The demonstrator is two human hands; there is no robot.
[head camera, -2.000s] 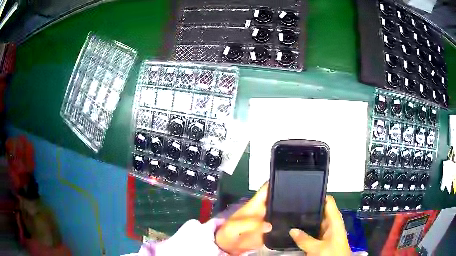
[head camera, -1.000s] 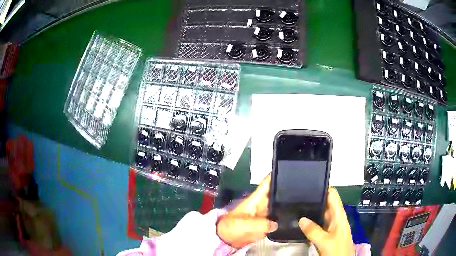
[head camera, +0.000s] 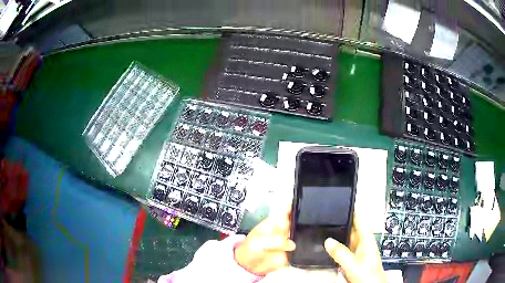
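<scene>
A black smartphone (head camera: 324,204) is held upright in both hands at the lower centre, its screen greyish and dim. My left hand (head camera: 268,240) grips its left edge. My right hand (head camera: 357,251) holds the right edge, with the thumb over the phone's lower front. A large white sheet (head camera: 372,190) lies on the bench behind the phone, partly hidden by it. A clear blister tray (head camera: 206,166) left of the sheet holds round dark pieces in its nearer rows. Another filled clear tray (head camera: 423,202) lies right of the sheet.
Green bench (head camera: 61,88). An empty-looking clear tray (head camera: 132,117) lies at left. A partly filled black tray (head camera: 249,69) and a fuller black tray (head camera: 437,108) lie farther back. Paper slips (head camera: 484,215) are at right. A red-edged crate (head camera: 137,243) shows at lower left beside the blue floor (head camera: 83,210).
The view has tilted up, so the trays and sheet sit lower and the bench's back edge shows. The phone stays in both hands and overlaps more of the sheet's upper part.
</scene>
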